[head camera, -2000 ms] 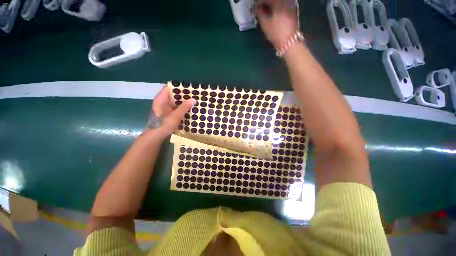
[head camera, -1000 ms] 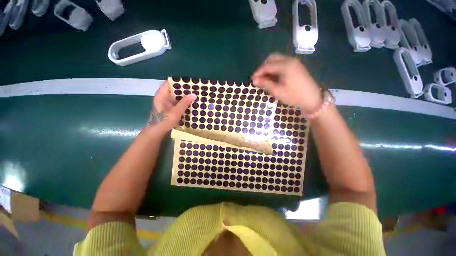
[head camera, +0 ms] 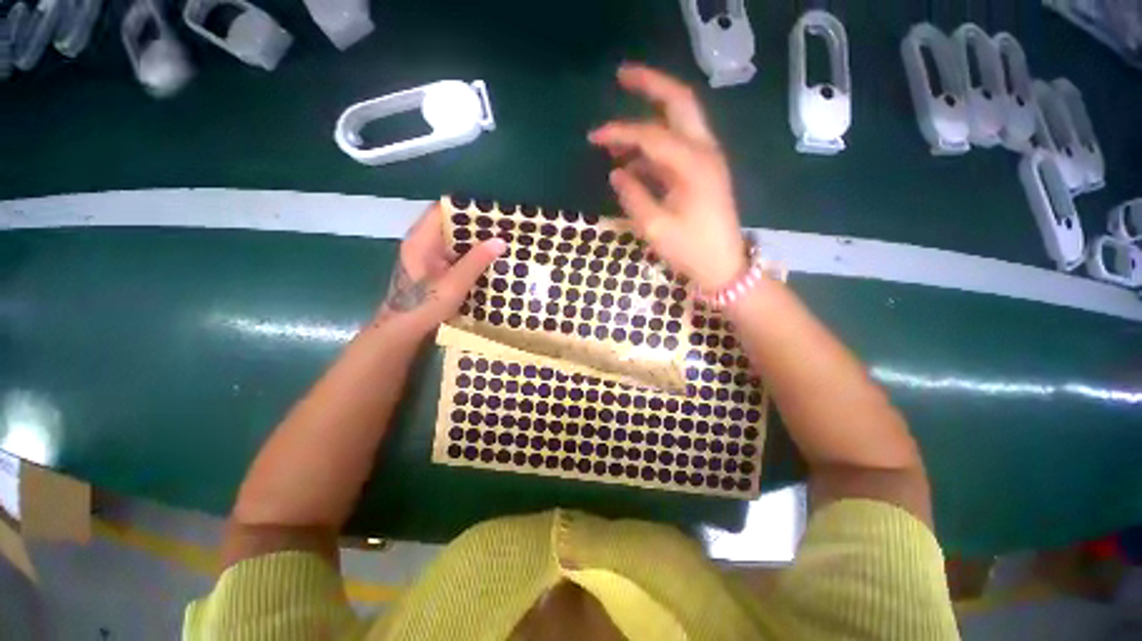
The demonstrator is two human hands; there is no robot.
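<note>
My left hand (head camera: 445,269) grips the left edge of a cream sheet of black adhesive dots (head camera: 564,276), thumb on top. The sheet's near edge is curled up over a second dot sheet (head camera: 601,432) lying on the near green surface. My right hand (head camera: 676,182) is raised above the far right part of the upper sheet, fingers apart. I cannot tell whether a dot is on a fingertip. A white plastic housing (head camera: 413,122) lies beyond the sheets to the left, its round end pointing right. Another housing (head camera: 820,88) with a dark dot lies to the right of my right hand.
A curved white strip (head camera: 188,210) crosses the green surface. More white housings lie at the far left (head camera: 238,31), far middle (head camera: 720,44) and far right (head camera: 939,94), several with dark dots. Cardboard (head camera: 54,501) shows below at the left.
My right hand has left the far housings, come back to the upper sheet's far edge, then lifted with its fingers spread. The housings have shifted to the right. My left hand still holds the sheet.
</note>
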